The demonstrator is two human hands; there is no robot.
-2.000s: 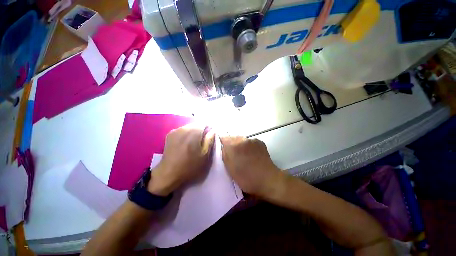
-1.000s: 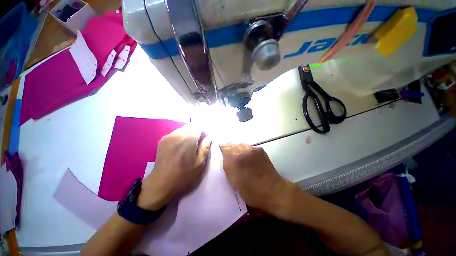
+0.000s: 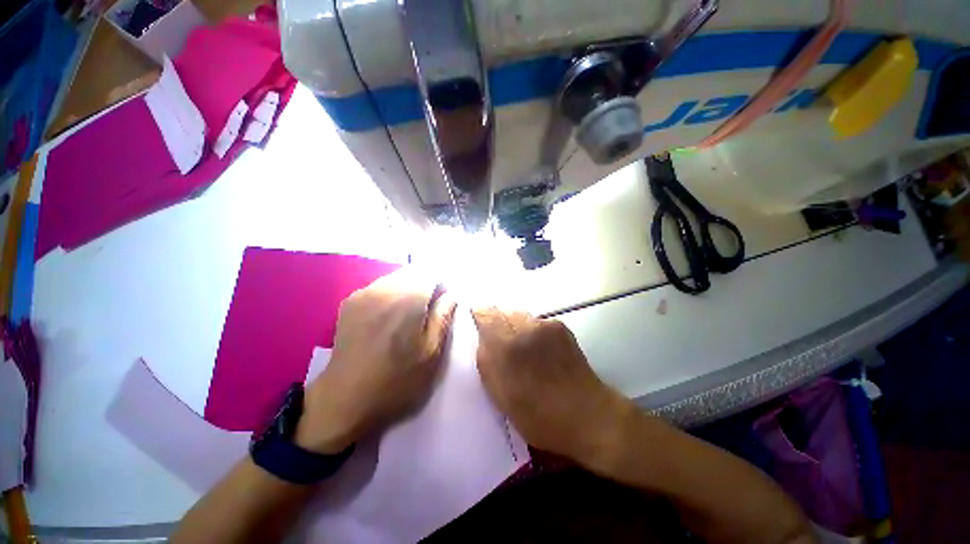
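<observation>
A pale pink piece (image 3: 425,457) lies under and between my hands, running from the glare at the needle towards the table's front edge. A stitch line shows near its right edge. My left hand (image 3: 391,345) has its fingers bunched on the fabric just in front of the needle. My right hand (image 3: 542,372) grips the piece's right edge with curled fingers. A magenta panel (image 3: 282,319) lies flat to the left, partly under my left hand. The sewing machine head (image 3: 532,96) stands above. Bright glare hides the presser foot and needle.
Black-handled scissors (image 3: 691,239) lie right of the needle. Stacked magenta pieces (image 3: 106,181) with white strips lie upper left, near a small white box (image 3: 170,27). Another stack (image 3: 16,404) is at the far left edge. A ruler strip (image 3: 745,391) runs along the front edge.
The camera view has shifted closer to the machine head, which appears larger and further right. Both hands stay on the pale piece near the needle, with little visible movement of the fabric.
</observation>
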